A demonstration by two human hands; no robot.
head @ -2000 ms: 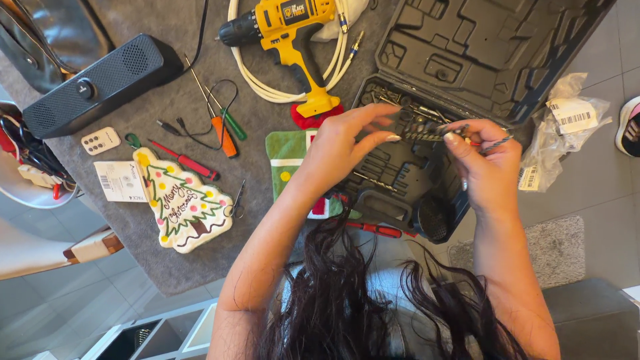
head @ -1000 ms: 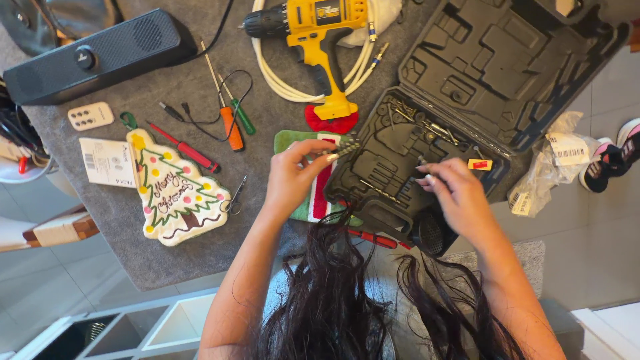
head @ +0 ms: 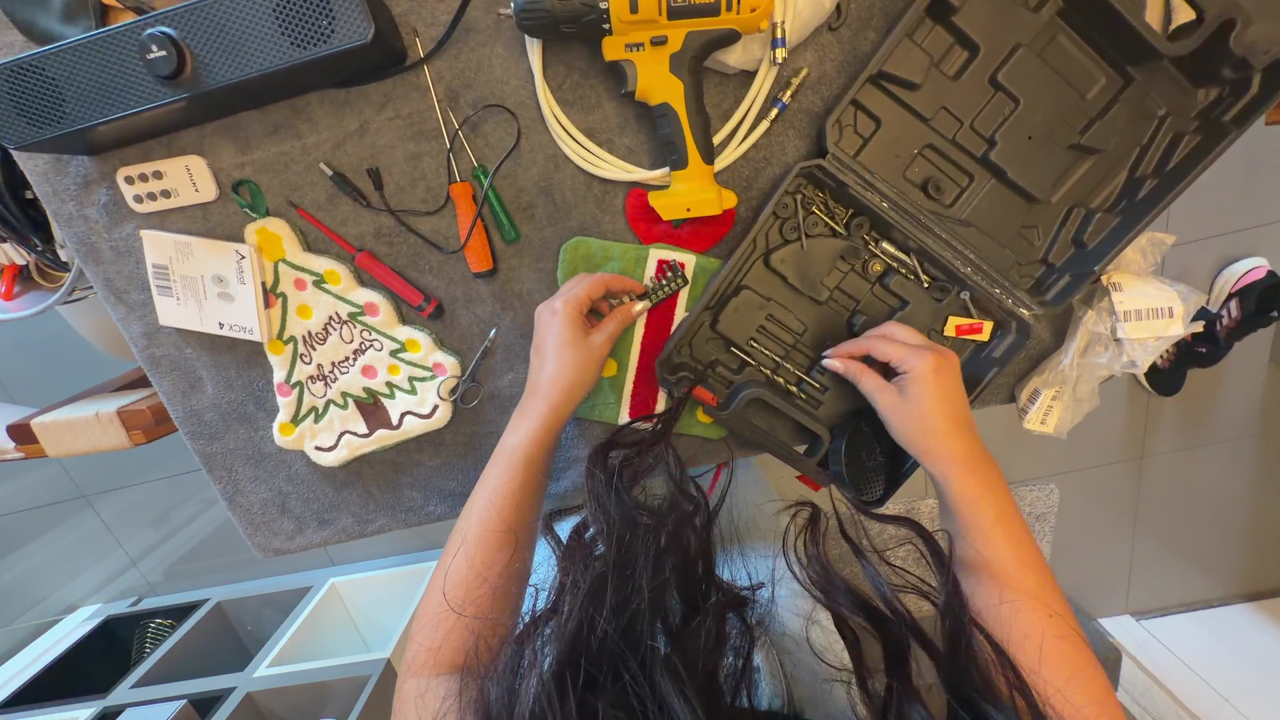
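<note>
My left hand (head: 580, 335) pinches a small black strip of screwdriver bits (head: 665, 287) above a green cloth piece with a red and white stripe (head: 600, 257). Over the lower part of the open black tool case (head: 740, 330), my right hand (head: 890, 380) has thumb and fingertips together; a small pale point shows at them, and I cannot tell whether it is a held thing or a nail. Drill bits (head: 775, 368) lie in the case just left of those fingertips. Loose screws and metal parts (head: 825, 215) fill its upper compartments.
A yellow cordless drill (head: 680, 110) lies on a coiled white cable (head: 570, 130). Screwdrivers (head: 375, 265), small scissors (head: 468, 380), a Christmas-tree cloth piece (head: 350, 350), a remote (head: 167, 183) and a black speaker (head: 200, 60) lie on the left. Plastic packaging (head: 1110, 330) is beside the case.
Two seconds ago both hands were together over the case at the bit strip. They have since parted, the left moving left with the strip, while the right is lower over the case.
</note>
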